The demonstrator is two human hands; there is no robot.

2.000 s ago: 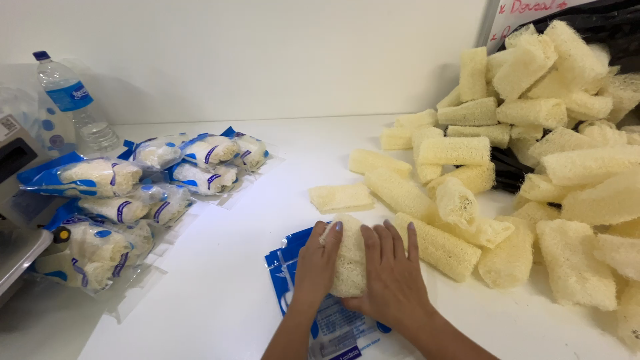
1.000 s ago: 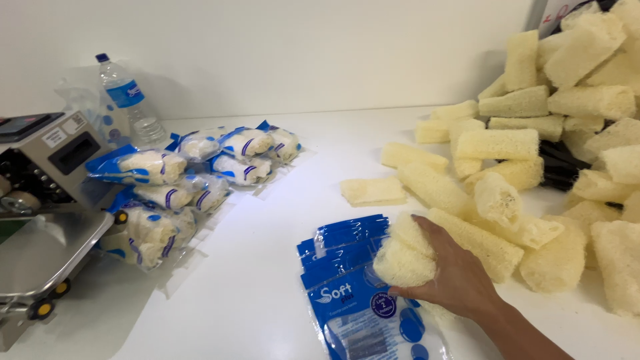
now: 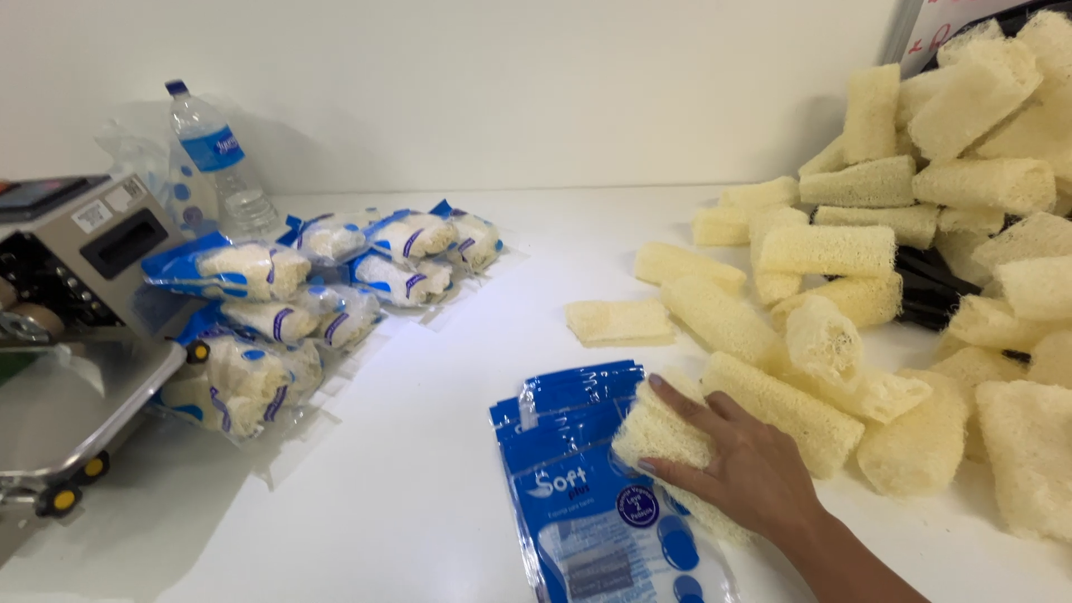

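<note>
My right hand [image 3: 737,469] rests its spread thumb and fingers around a pale loofah piece [image 3: 666,435], which lies over the right edge of a stack of blue-and-clear plastic bags [image 3: 569,494]. The bags lie flat and overlap, with printing on the front. Part of the loofah is hidden under my hand. A flat loofah piece [image 3: 620,322] lies just beyond the bags, and a cylindrical one [image 3: 783,413] is close behind my fingers. My left hand is out of the frame.
A large pile of loofah pieces [image 3: 980,184] fills the right side, with black plastic [image 3: 930,285] beneath. Several filled loofah packets [image 3: 251,272] lie on the left, beside a metal machine with a tray [image 3: 92,419]. A water bottle [image 3: 213,155] stands near the wall.
Two seconds ago both hands held a loofah piece over the bags; my left hand has since left the view. The view has swung left, showing more of the machine.
</note>
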